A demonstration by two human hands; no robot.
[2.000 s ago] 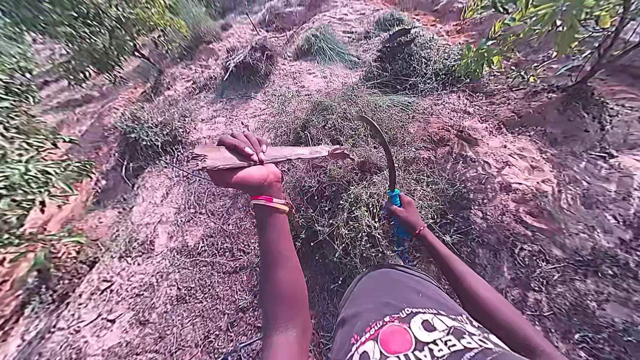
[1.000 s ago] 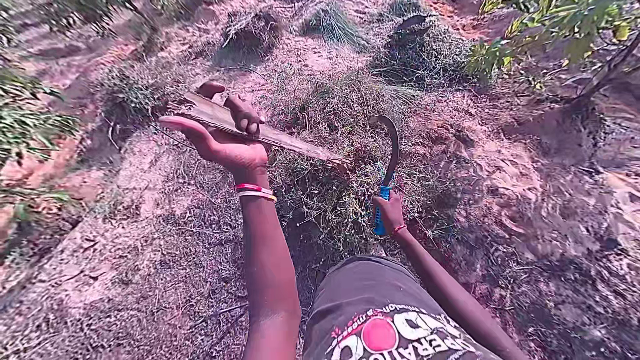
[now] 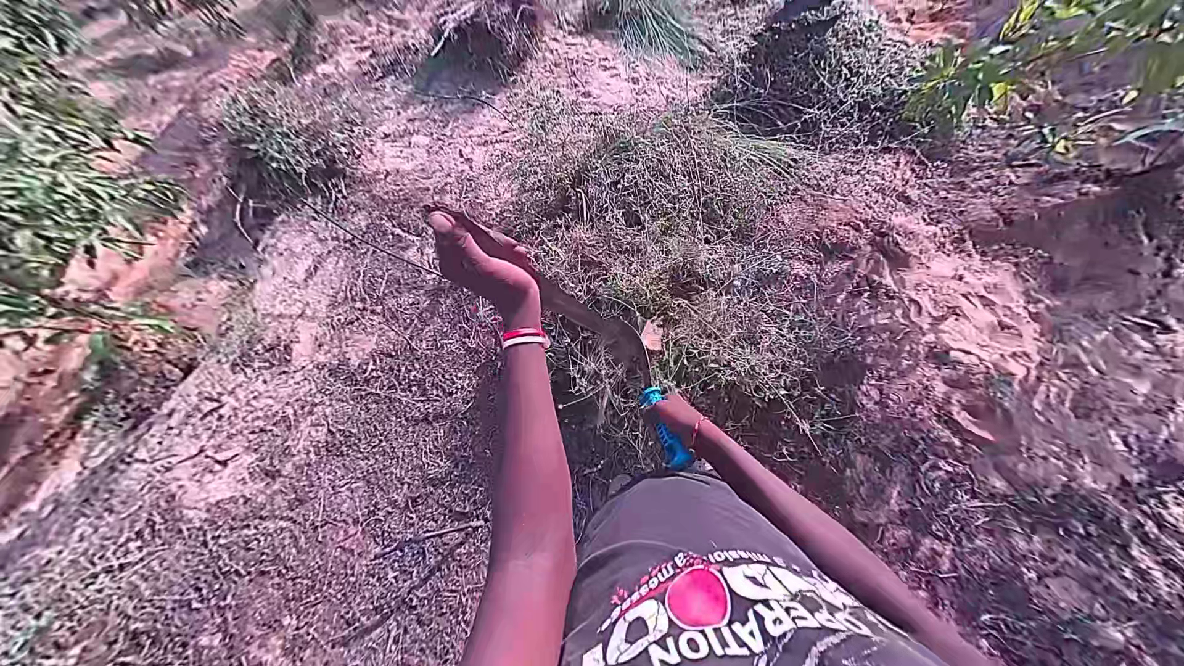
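Note:
My left hand [image 3: 486, 264] is left of centre, gripping one end of a piece of wood [image 3: 583, 313] between thumb and fingers. The wood looks dark and blurred here and slants down to the right, with a small pale patch at its lower end. My right hand [image 3: 677, 418] is closed around the blue handle [image 3: 672, 446] of a sickle, just in front of my shirt. The curved blade [image 3: 638, 350] rises from the handle beside the wood's lower end; its tip is hard to make out, and whether blade and wood touch I cannot tell.
Dry, tangled brush [image 3: 684, 213] covers the ground beyond my hands. Small shrubs [image 3: 291, 139] and grass tufts [image 3: 652, 28] grow on the slope. Leafy branches [image 3: 999, 74] reach in at upper right, others [image 3: 65, 166] at left. A thin twig [image 3: 370, 242] lies near my left hand.
The sickle blade, earlier held apart to the right of the wood, is now beside its lower end. The wood has tilted from nearly level to a steeper slant down to the right.

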